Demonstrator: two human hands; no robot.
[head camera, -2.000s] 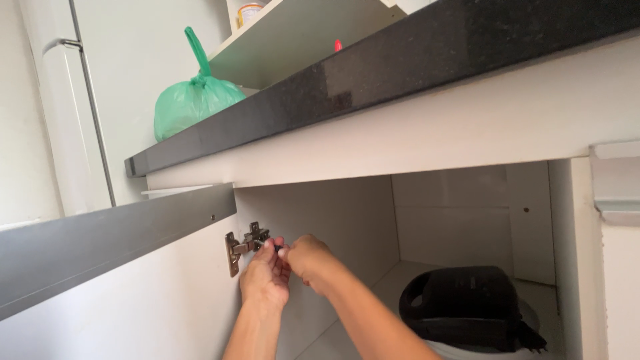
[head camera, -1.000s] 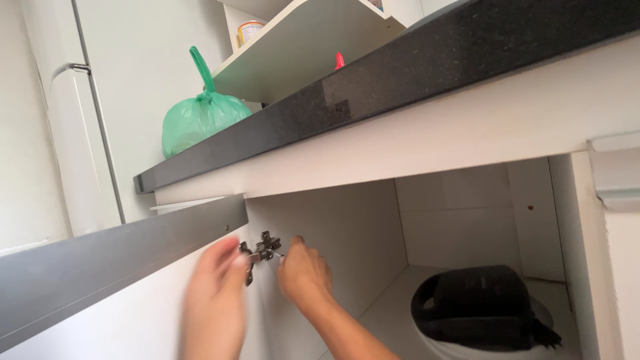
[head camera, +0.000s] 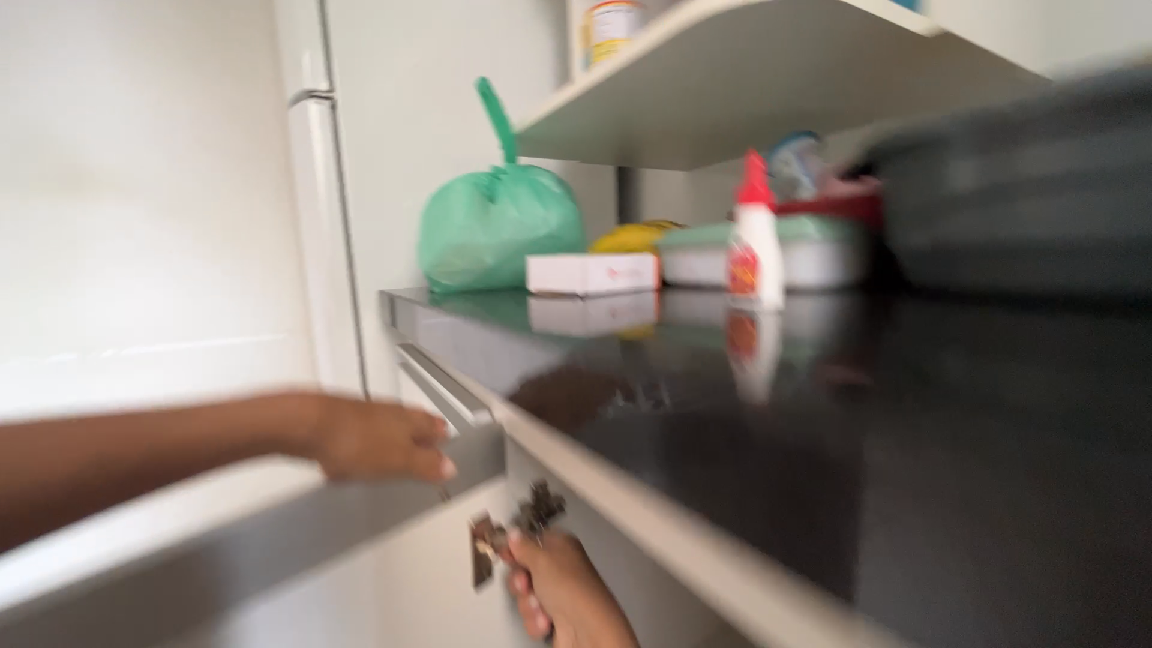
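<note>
A metal cabinet hinge joins the opened white cabinet door to the inner side wall of the cabinet. My right hand is at the hinge, fingers curled and thumb up against its arm; whether it grips the hinge or a small tool is unclear. Above and to the left, my left hand reaches over the grey top edge of the door, fingers apart and with nothing visible in them. The view is somewhat blurred.
A black stone countertop overhangs the cabinet. On it stand a tied green plastic bag, a small white box, a white bottle with a red nozzle and a grey bin. A shelf juts out above.
My left hand has left the hinge and risen above the door's top edge. My right hand stays by the hinge. The view has tilted up, showing the countertop.
</note>
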